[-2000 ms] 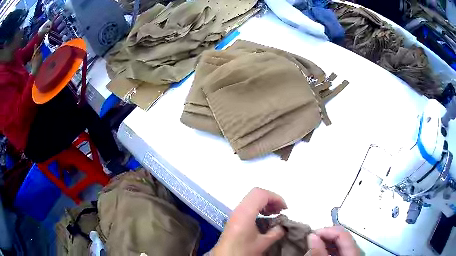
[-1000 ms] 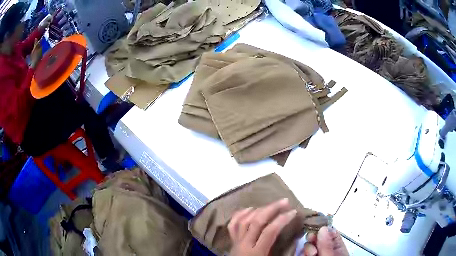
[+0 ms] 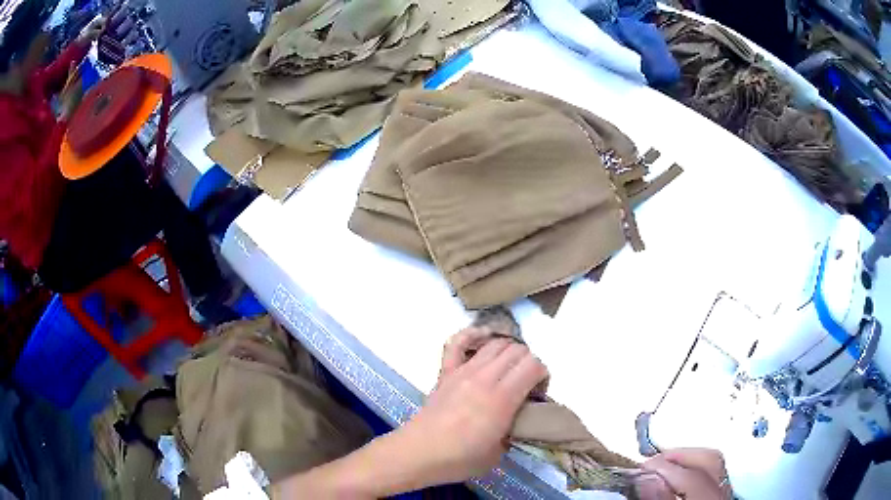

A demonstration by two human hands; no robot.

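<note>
A khaki-brown pocket piece (image 3: pixel 559 432) is bunched and stretched between my two hands at the table's front edge. My left hand (image 3: pixel 486 395) is closed on its far-left end, just below the pile. My right hand (image 3: pixel 687 476) holds its near-right end at the bottom edge of the picture, partly cut off. A pile of pocket pieces (image 3: pixel 513 195) lies mid-table, with zipper tails (image 3: pixel 653 186) sticking out on its right side.
A white sewing machine (image 3: pixel 830 293) with a blue stripe stands at the right. Rumpled khaki panels (image 3: pixel 332 73) lie at upper left. A brown heap (image 3: pixel 757 98) is at upper right. A person in red sits at far left by an orange disc (image 3: pixel 115 115). Khaki work (image 3: pixel 259 410) hangs below the table.
The pocket piece was bunched, then spread flat under my left hand, and is now gathered lengthwise. My left hand has moved up toward the pile and closed on the cloth.
</note>
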